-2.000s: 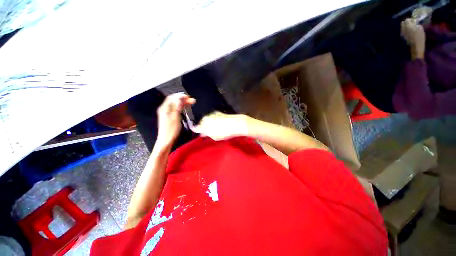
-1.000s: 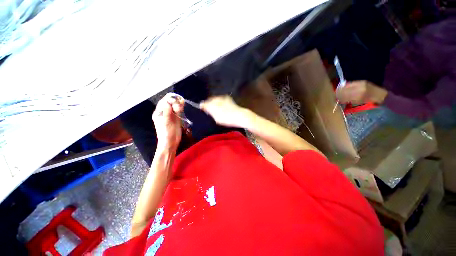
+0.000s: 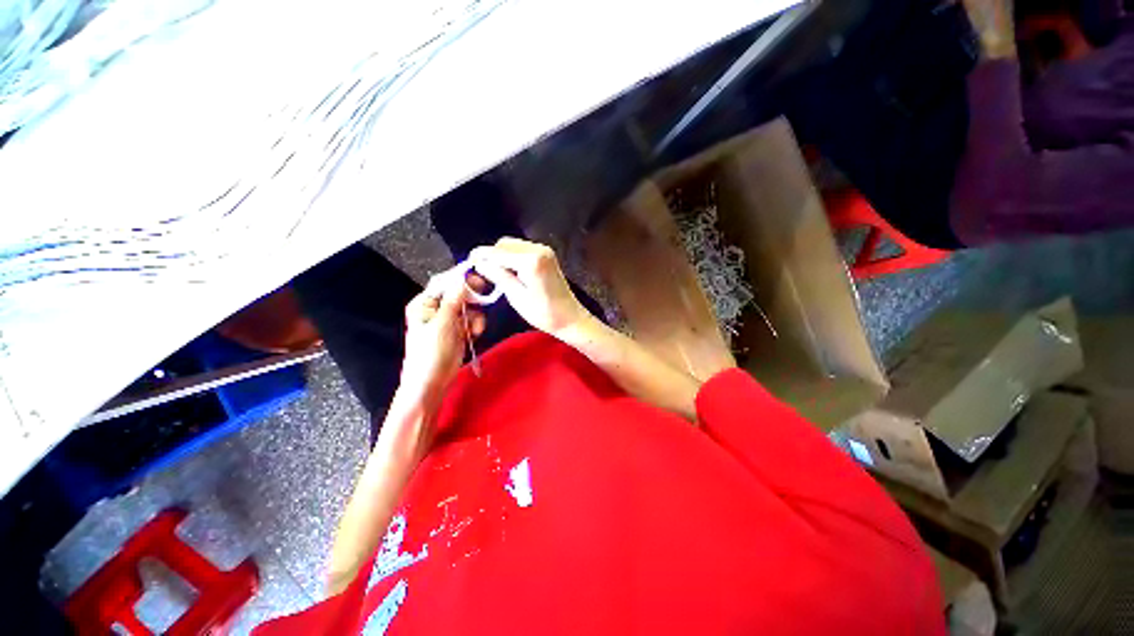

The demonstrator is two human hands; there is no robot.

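A small pale coiled cable (image 3: 483,293) is held between both hands above my lap, near the table edge. My left hand (image 3: 440,321) grips the coil's left side. My right hand (image 3: 527,281) is at its upper right, with the fingertips on the coil. A thin cable end (image 3: 471,353) hangs down below the coil in front of the red shirt. The fingers hide part of the coil. Loose pale cable strands (image 3: 326,122) lie across the white table.
The white table (image 3: 149,323) fills the upper left. An open cardboard box (image 3: 815,267) with tangled pale loops (image 3: 714,263) stands right of my knees. Other cartons (image 3: 1007,395) are at the lower right. A red stool (image 3: 168,574) is at lower left. A person's purple sleeve (image 3: 1014,174) shows upper right.
My right hand, earlier drawn away to the right with the cable stretched from my left hand, is back against my left hand. The cable now shows as a small ring. The other person's hand has moved up.
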